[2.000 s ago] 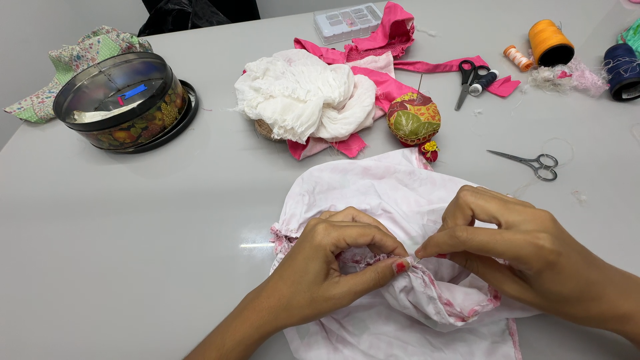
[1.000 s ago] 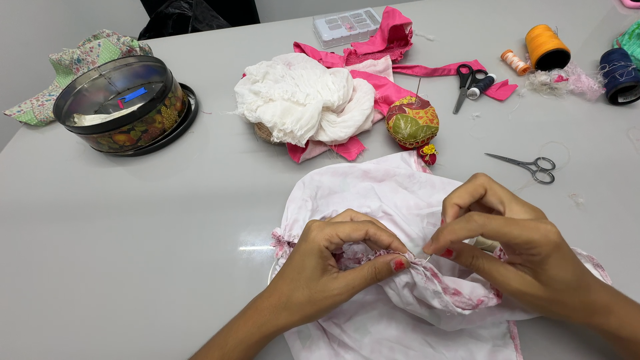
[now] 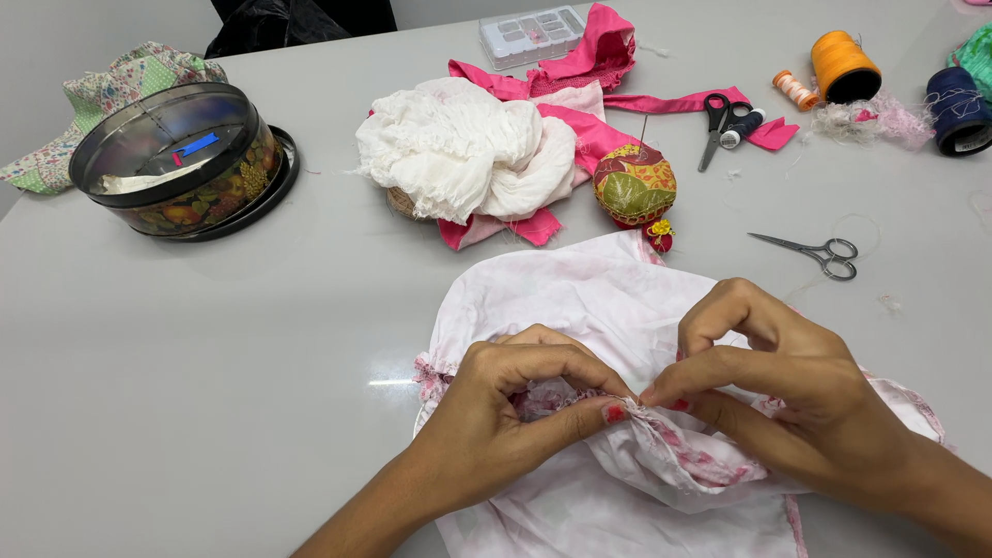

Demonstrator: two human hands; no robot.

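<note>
A thin white and pink cloth (image 3: 573, 302) with pink frayed seams lies on the table under both hands. My left hand (image 3: 535, 395) pinches a gathered seam edge of it between thumb and fingers. Close against those fingertips, my right hand (image 3: 759, 387) has its thumb and index finger together at the same seam; a needle there is too small to make out now. Beyond the cloth sits a patchwork pincushion (image 3: 634, 186) with a needle upright in it. Small metal scissors (image 3: 810, 252) lie to the right, with loose thread around their handles.
A round floral tin (image 3: 201, 205) stands at the left beside patterned fabric (image 3: 147, 70). White gauzy cloth (image 3: 465, 147) rests on pink fabric strips (image 3: 581, 66). Behind are a clear plastic case (image 3: 531, 35), black-handled scissors (image 3: 717, 124), an orange thread cone (image 3: 841, 62) and a navy thread cone (image 3: 957, 108).
My right hand was slightly away from the left fingertips one second ago, with a thin needle or thread between; its fingertips are now against the seam. The left hand keeps its pinch.
</note>
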